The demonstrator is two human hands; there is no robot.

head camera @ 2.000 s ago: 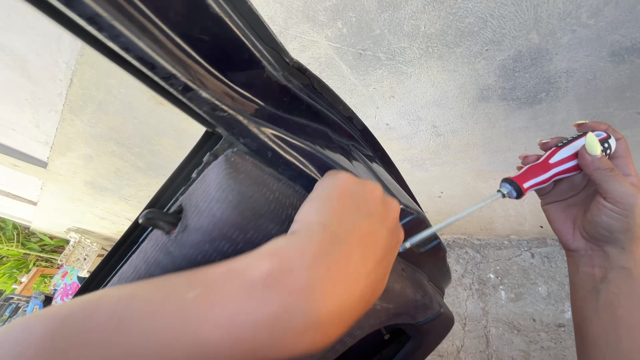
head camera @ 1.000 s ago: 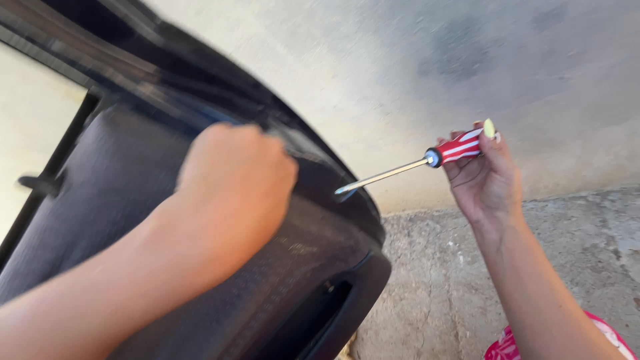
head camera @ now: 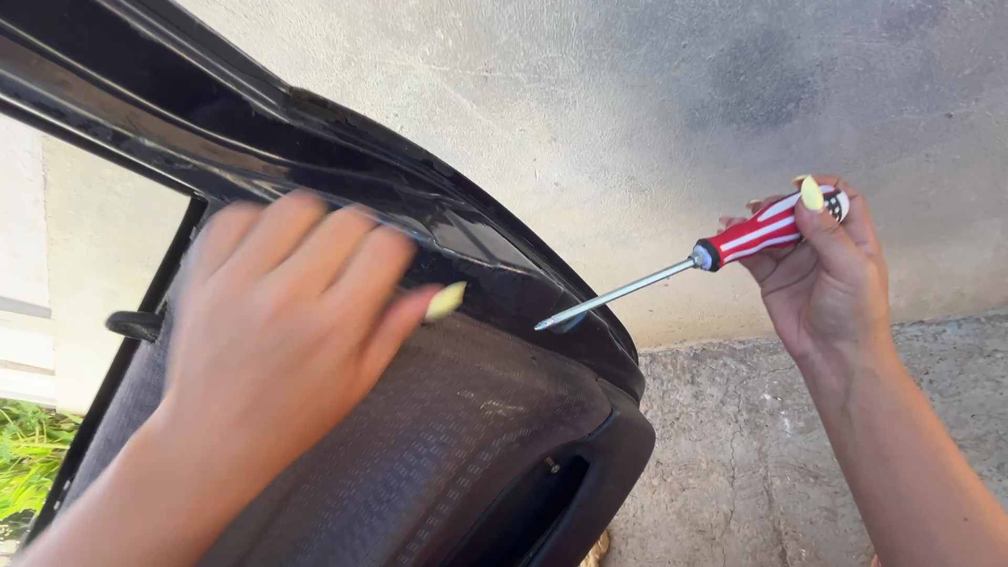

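Note:
At the right, my right hand point(head camera: 827, 268) holds a Phillips-type screwdriver point(head camera: 752, 236) by its red, white and black handle. Its metal shaft points down and left, and the tip lies in front of the dark edge of an opened car door point(head camera: 504, 291); whether it touches cannot be told. My left hand point(head camera: 283, 299), somewhat blurred, is over the upper part of the fabric door trim panel point(head camera: 441, 409), fingers spread a little. No object shows in it, though its palm is hidden. Part of the door edge and trim lies behind it.
A black door lock knob or peg point(head camera: 135, 324) stands out near the window opening. Low on the door is a storage pocket point(head camera: 528, 504) with a small screw-like piece near its rim. A rough plastered wall point(head camera: 669, 102) rises behind, above cracked concrete ground point(head camera: 709, 441). Green plants point(head camera: 31, 449) grow at lower left.
My left hand, earlier a closed fist by the door edge, has its fingers more spread and thumb showing. The screwdriver stays in my right hand. The view has shifted.

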